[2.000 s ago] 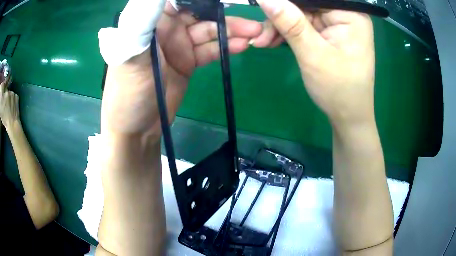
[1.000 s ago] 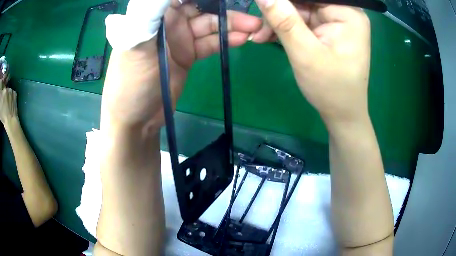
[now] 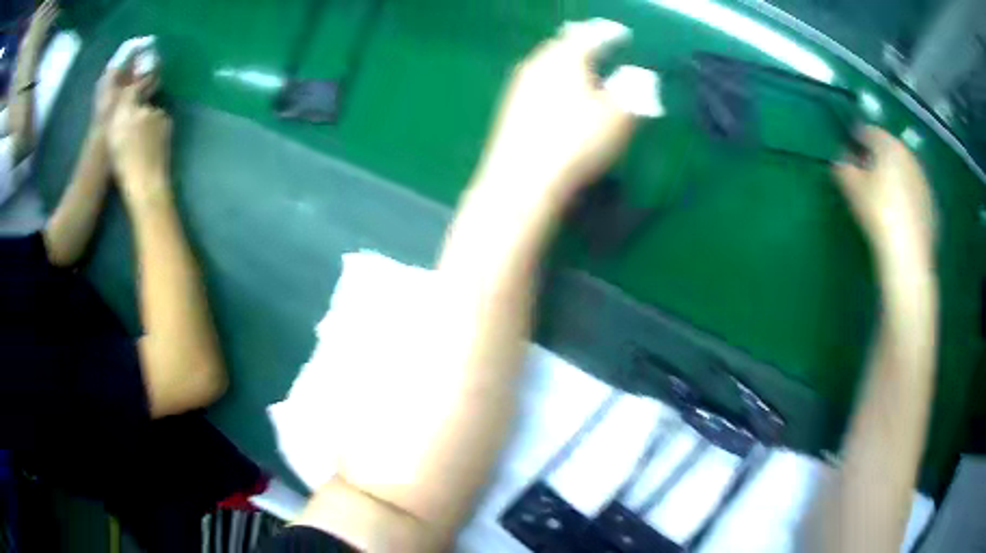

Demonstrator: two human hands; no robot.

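The picture is blurred. My right hand (image 3: pixel 892 200) is at the upper right, its fingertips closed on the near end of a black phone middle frame (image 3: pixel 722 97) over the green surface. My left hand (image 3: pixel 573 119) is at upper centre with white coverings (image 3: pixel 633 91) at its fingertips. A dark, blurred frame (image 3: pixel 611 216) shows just below it; whether the hand holds it, I cannot tell. Several black frames (image 3: pixel 546 518) lie overlapping on the white cloth (image 3: pixel 784 508) at the bottom. No slim tool can be made out.
Another frame (image 3: pixel 309 99) lies on the glossy green bench (image 3: pixel 432 108) at upper left. A duller green mat strip (image 3: pixel 270 205) runs in front. A white cloth (image 3: pixel 373 346) lies by my left forearm. Another person's hands (image 3: pixel 135 119) are at the left, with a further person beyond.
The view has swung. My hands have moved apart, the right one away to the right onto a frame. The frame held up before is no longer raised in front, and the black tool is out of sight.
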